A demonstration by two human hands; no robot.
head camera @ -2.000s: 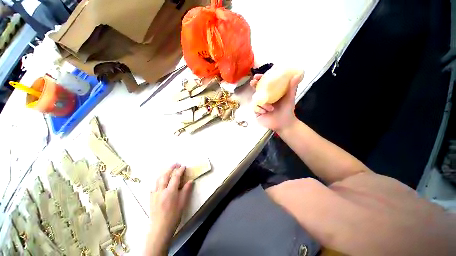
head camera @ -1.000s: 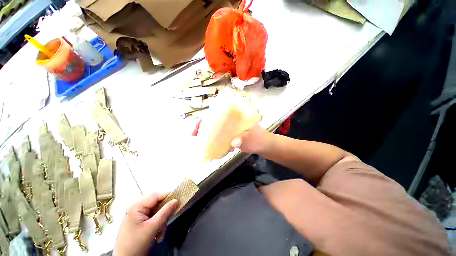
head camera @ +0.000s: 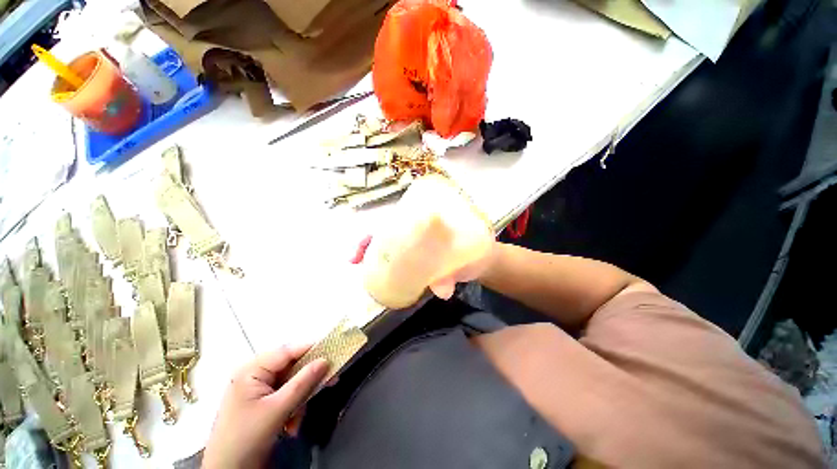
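Observation:
My left hand [head camera: 266,394] pinches a khaki webbing strap tab [head camera: 336,352] between thumb and fingers at the table's near edge. My right hand [head camera: 468,267] holds the cream-yellow squeeze bottle [head camera: 424,234], tilted, above and to the right of the tab. The bottle's nozzle cannot be made out, and much of the hand is hidden or washed out by glare. A small pile of tabs with gold hooks [head camera: 381,169] lies beyond the bottle. Many more tabs [head camera: 119,353] are spread in overlapping rows at the left.
A knotted red bag [head camera: 431,69] and a black crumpled lump [head camera: 506,136] stand behind the pile. A blue tray [head camera: 147,133] holds an orange pot [head camera: 110,101]. Brown sheets [head camera: 312,46] lie at the back. A long thin tool [head camera: 317,117] lies before them.
My right hand has brought the bottle down from beside the red bag towards the near edge. My left hand has lifted the tab from the table and drawn it nearer.

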